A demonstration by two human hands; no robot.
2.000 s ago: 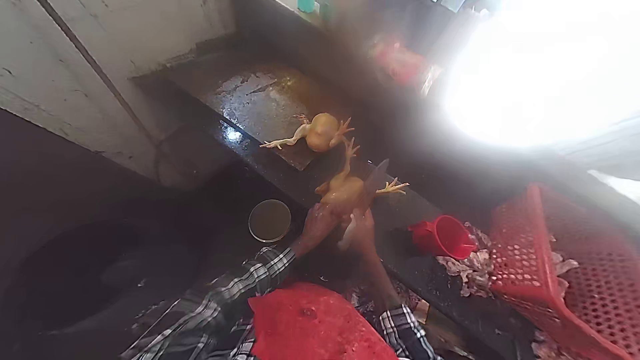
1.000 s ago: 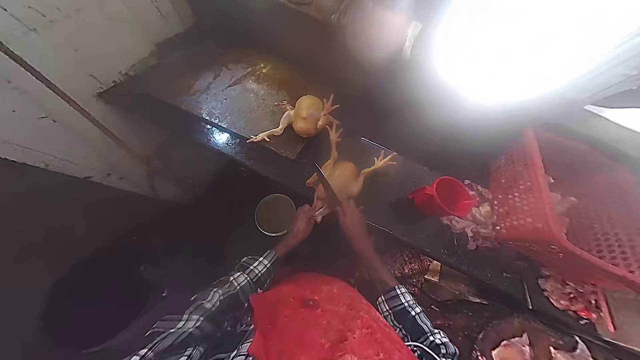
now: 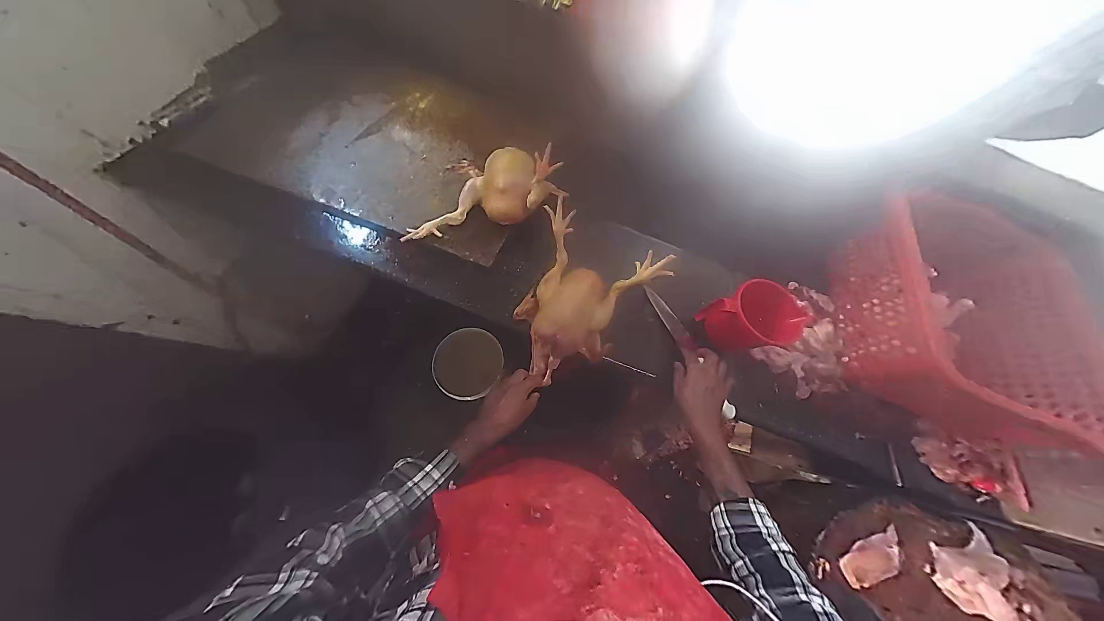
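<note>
A plucked chicken carcass (image 3: 571, 312) lies on the dark counter with its feet pointing away from me. My left hand (image 3: 511, 400) grips its near end, at what looks like the neck. To the right of the carcass, my right hand (image 3: 703, 384) is closed on the handle of a knife (image 3: 669, 319), whose blade points away and to the left. A second plucked chicken carcass (image 3: 507, 185) rests farther back on a wet slab. Left of my left hand is a round container (image 3: 467, 364).
A red plastic mug (image 3: 759, 314) stands beside meat scraps (image 3: 811, 355). Beyond it is a red perforated crate (image 3: 931, 345). At lower right, a round wooden block (image 3: 906, 586) bears pieces of meat. Strong glare covers the upper right.
My right hand has moved right, away from the carcass, with the knife in it. One second ago the blade was over the carcass. My left hand stays at its near end.
</note>
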